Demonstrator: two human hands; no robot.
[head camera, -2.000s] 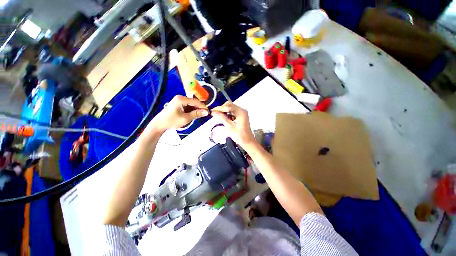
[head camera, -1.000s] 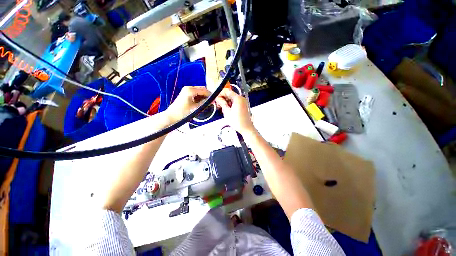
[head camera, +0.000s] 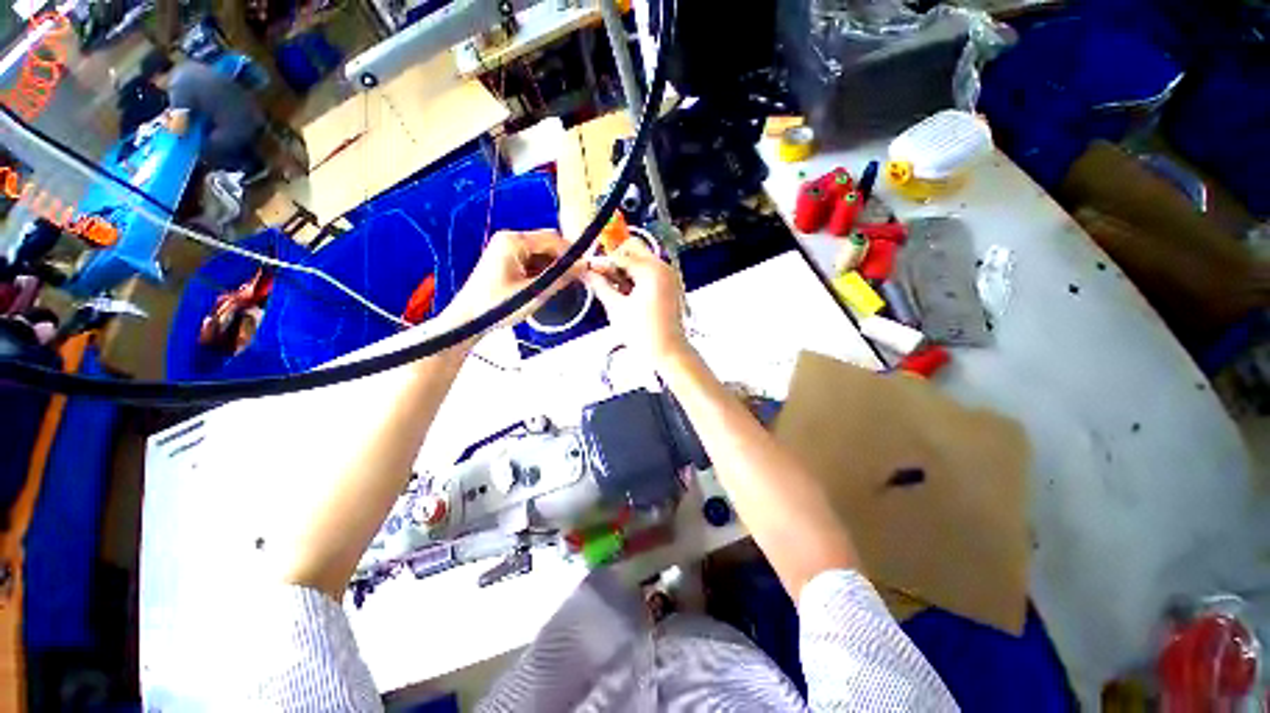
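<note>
My left hand (head camera: 507, 273) and my right hand (head camera: 645, 290) are raised above the far edge of the white table, fingertips close together. The fingers of both are pinched; whatever thin thing lies between them is too small to make out. A dark thread cone with a pale rim (head camera: 560, 309) stands just below my hands, and an orange cone (head camera: 614, 230) shows behind my right fingers. The sewing machine (head camera: 536, 476) lies below, between my forearms.
A black cable (head camera: 365, 366) arcs across the view in front of my left arm. An upright metal rod (head camera: 637, 132) stands behind my hands. A cardboard sheet (head camera: 905, 543) lies at right. Red spools (head camera: 827, 202) stand on the side bench (head camera: 1114, 404). Blue bins (head camera: 369, 251) are at back left. A person (head camera: 216, 105) is far left.
The view has turned, shifting the machine and bench in the picture. The black cable now crosses over my left wrist area. My hands stay together near the cones.
</note>
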